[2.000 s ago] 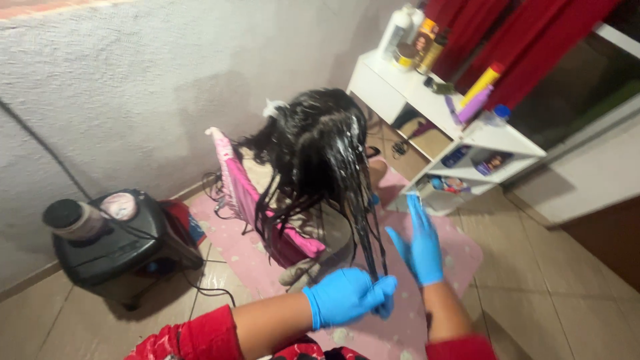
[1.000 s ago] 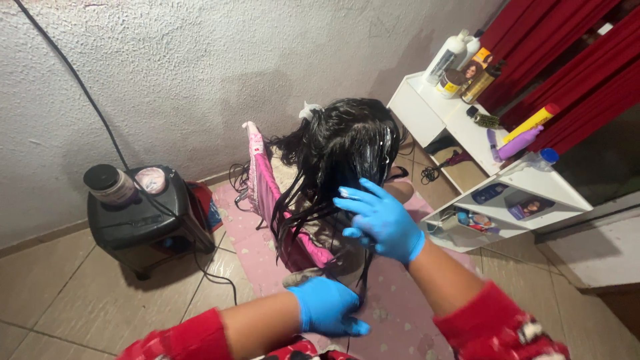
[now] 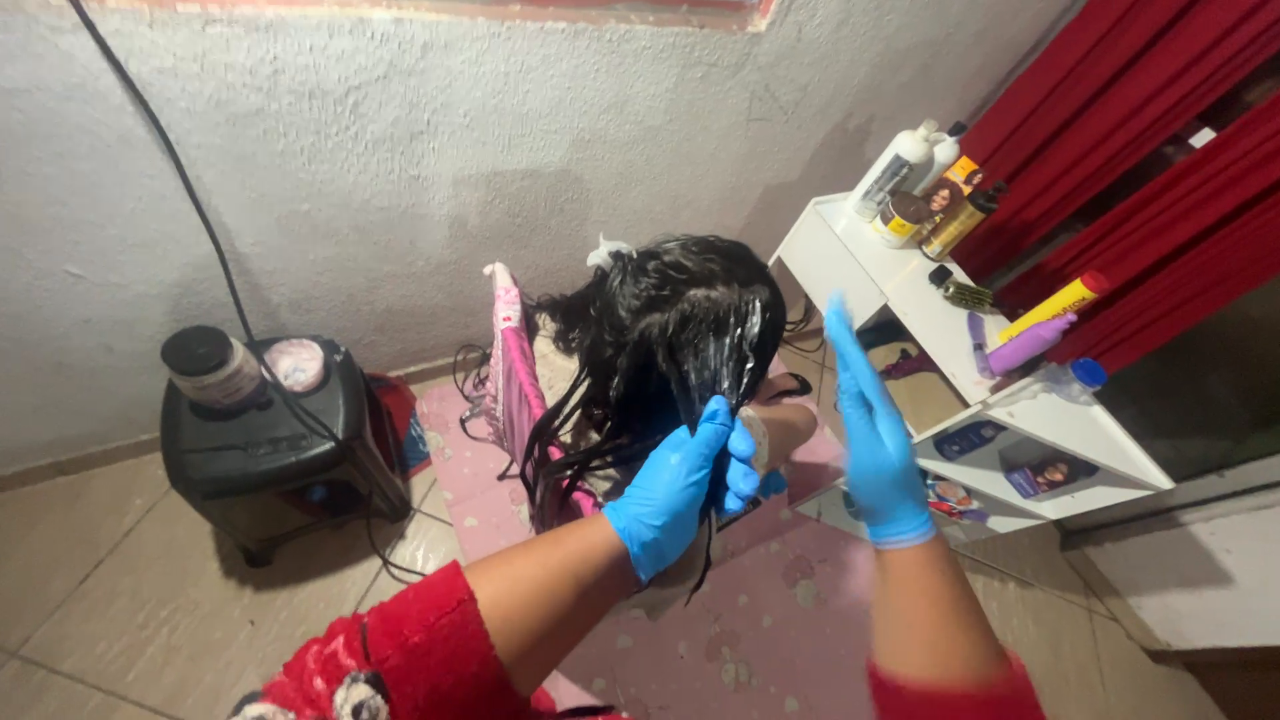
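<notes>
A person sits low on a pink chair (image 3: 520,375), seen from above, with long wet black hair (image 3: 650,330). White cream (image 3: 742,345) streaks the hair on the right side of the head, and a white hair clip (image 3: 608,252) sits at the back. In a blue glove, my left hand (image 3: 685,490) is closed around a lock of hair below the creamed part. My right hand (image 3: 880,440), also gloved in blue, is raised to the right of the head with its fingers straight and nothing in it; it looks slightly blurred.
At the left a black plastic stool (image 3: 265,450) bears a dark-lidded jar (image 3: 210,368) and a round tub of pale cream (image 3: 293,364). A black cable (image 3: 180,165) hangs beside it. White shelves (image 3: 930,300) with bottles stand at the right, before red curtains (image 3: 1180,210). A pink mat (image 3: 780,620) covers the floor.
My right hand was at the hair one second ago and is now away from it, to the right. My left hand has risen nearer the head and grips the lock higher up.
</notes>
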